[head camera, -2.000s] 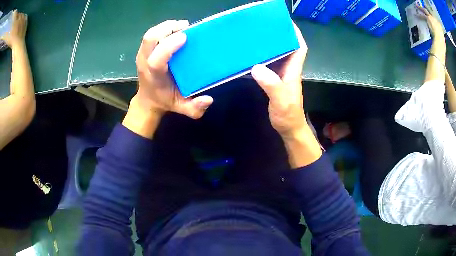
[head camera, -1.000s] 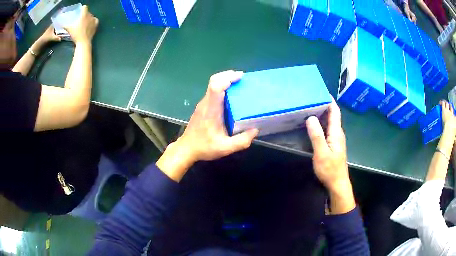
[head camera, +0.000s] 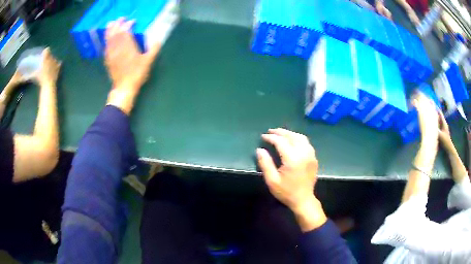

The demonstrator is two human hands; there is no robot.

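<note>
My left hand (head camera: pixel 125 64) is at the upper left, blurred. Its fingers lie over the front end of a blue retail carton (head camera: pixel 143 16) in a small group on the bench, with the thumb towards the white face on the right. The hand hides part of the cartons. My right hand (head camera: pixel 293 167) is empty above the bench's near edge, fingers apart and slightly bent.
Rows of closed blue cartons (head camera: pixel 334 82) stand at centre right on the green bench (head camera: pixel 222 98). The person at left handles a clear case (head camera: pixel 32 64). The person at right has both hands at a blue carton (head camera: pixel 409 126).
The carton that both hands held before me is gone from there. My left hand has moved forward and left to the small carton group. My right hand has let go and moved left.
</note>
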